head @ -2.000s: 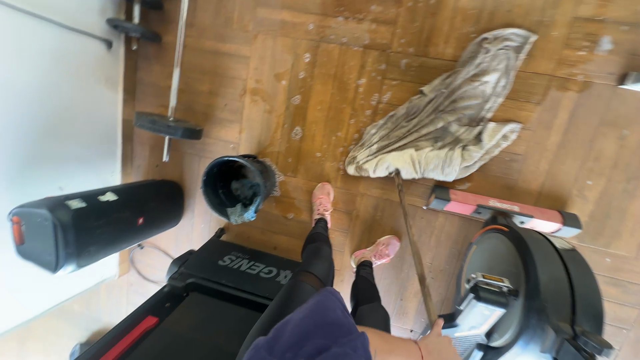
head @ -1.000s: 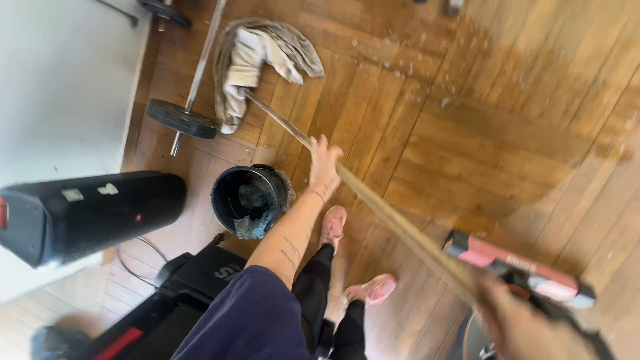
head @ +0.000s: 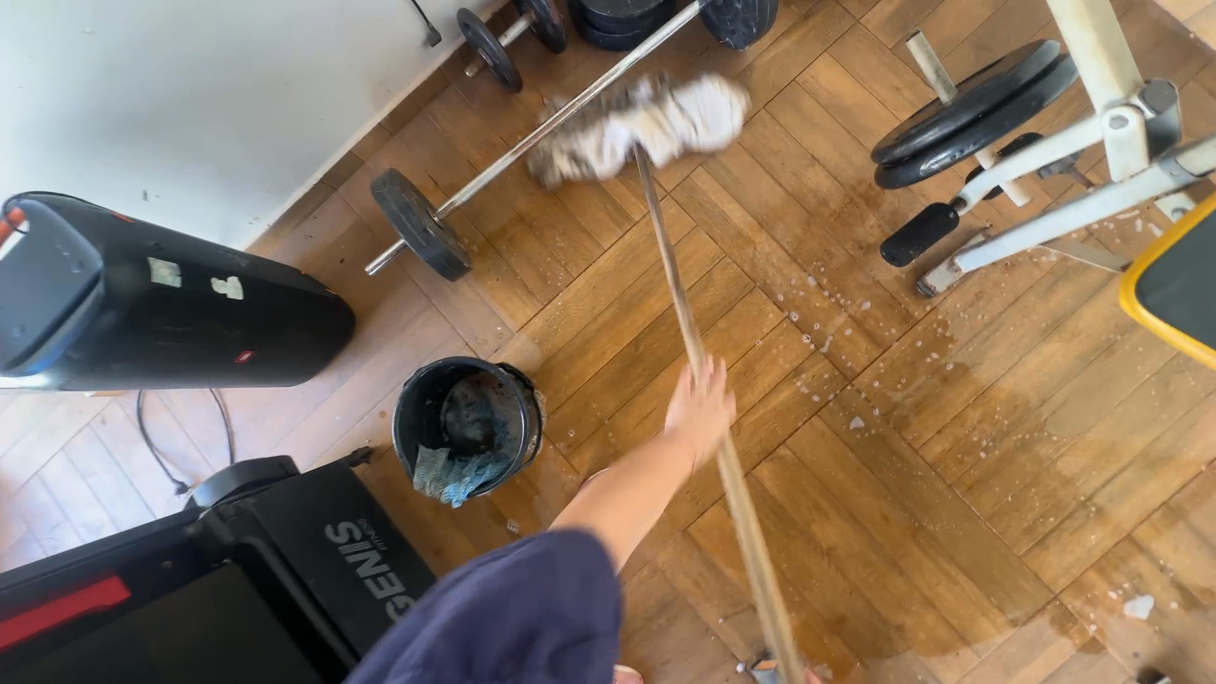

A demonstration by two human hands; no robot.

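Note:
My left hand (head: 701, 410) is closed around the middle of a long wooden pole (head: 673, 275). At the bottom edge a sliver of my right hand (head: 813, 676) shows beside the pole's near end; most of that hand is out of view, so its grip cannot be made out. A bunched, dirty whitish cloth (head: 689, 119) wraps the pole's far end on the wet parquet floor (head: 893, 475), beside and partly behind the bar of a barbell (head: 570, 109). A black bucket (head: 410, 418) with a bluish cloth (head: 461, 472) inside stands left of my left forearm.
A black speaker (head: 218, 294) and a treadmill (head: 313, 560) are at the left, with a cable (head: 157, 446) between them. A dumbbell (head: 499, 43) lies by the wall (head: 237, 104). Weight plates (head: 969, 114) sit on a white exercise machine (head: 1073, 218) at upper right.
The cloth was spread out two seconds ago, then bunched near the barbell's near plate; now it is farther along the bar. My left hand came onto the pole between the two earlier frames. The view has shifted.

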